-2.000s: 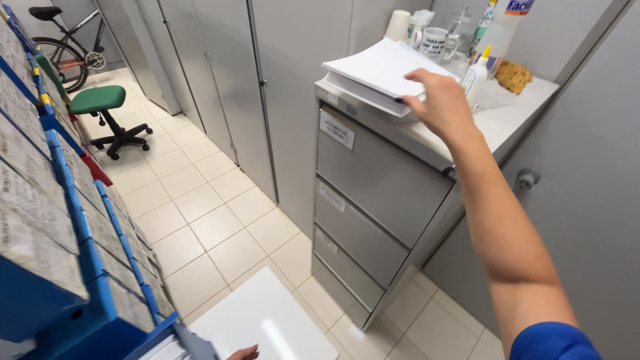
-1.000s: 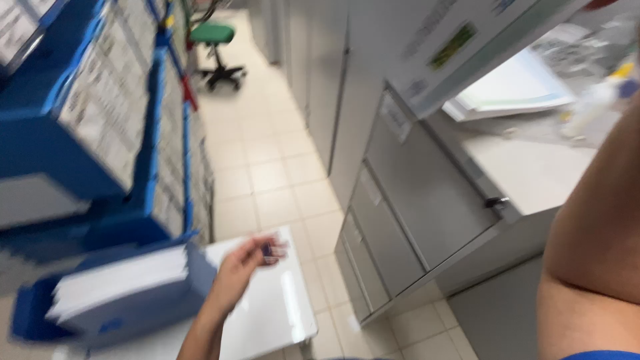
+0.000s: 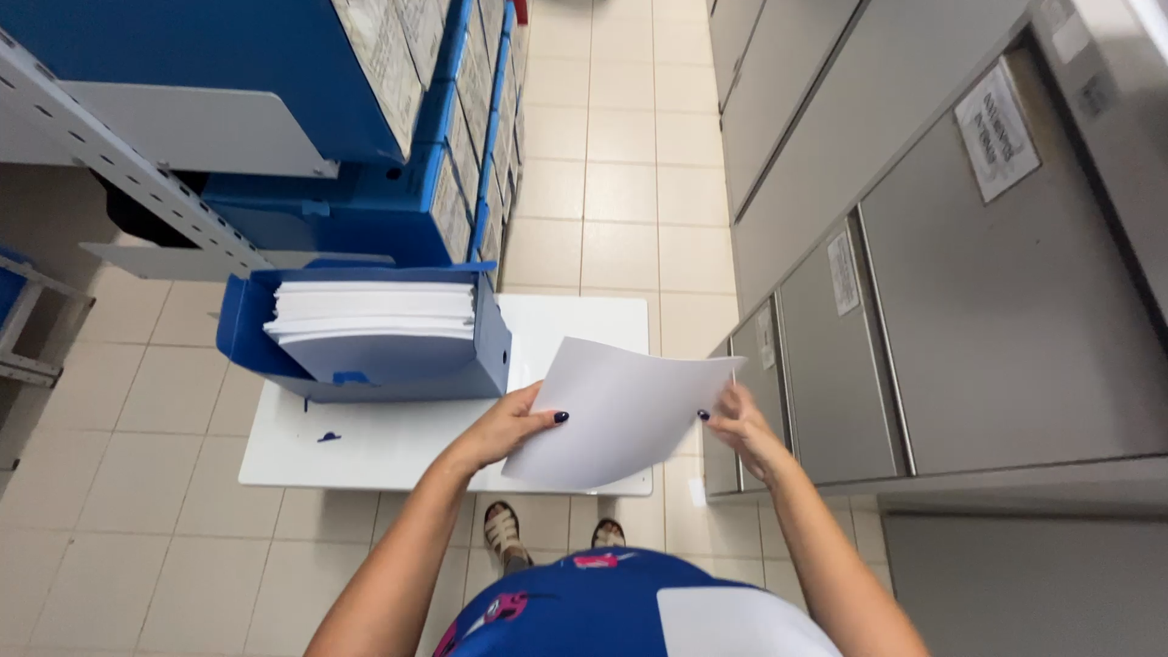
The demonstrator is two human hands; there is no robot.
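A few white paper sheets, or a single one (image 3: 630, 411), are held face up in front of me; I cannot tell how many. My left hand (image 3: 516, 424) grips the left edge, thumb on top. At the right edge is my right hand (image 3: 744, 429), slightly blurred, its thumb and fingers around the margin. To the left an open blue file box (image 3: 411, 376) lies on a white table (image 3: 365, 456), with a thick stack of white papers (image 3: 374, 310) inside it. Small dark blue bits (image 3: 329, 437) lie on the tabletop before the box.
Metal shelving (image 3: 137, 164) with blue file boxes (image 3: 319, 210) stands at the left, its lower boxes close behind the open one. A grey metal filing cabinet (image 3: 995, 301) with labelled drawers rises at the right. Beige floor tiles (image 3: 620, 182) run between them; my sandalled feet are below the table.
The view has swung down to the table. My right hand, on papers atop the cabinet two seconds ago, is now at the sheet over the table. My left hand, empty one second ago, now holds paper.
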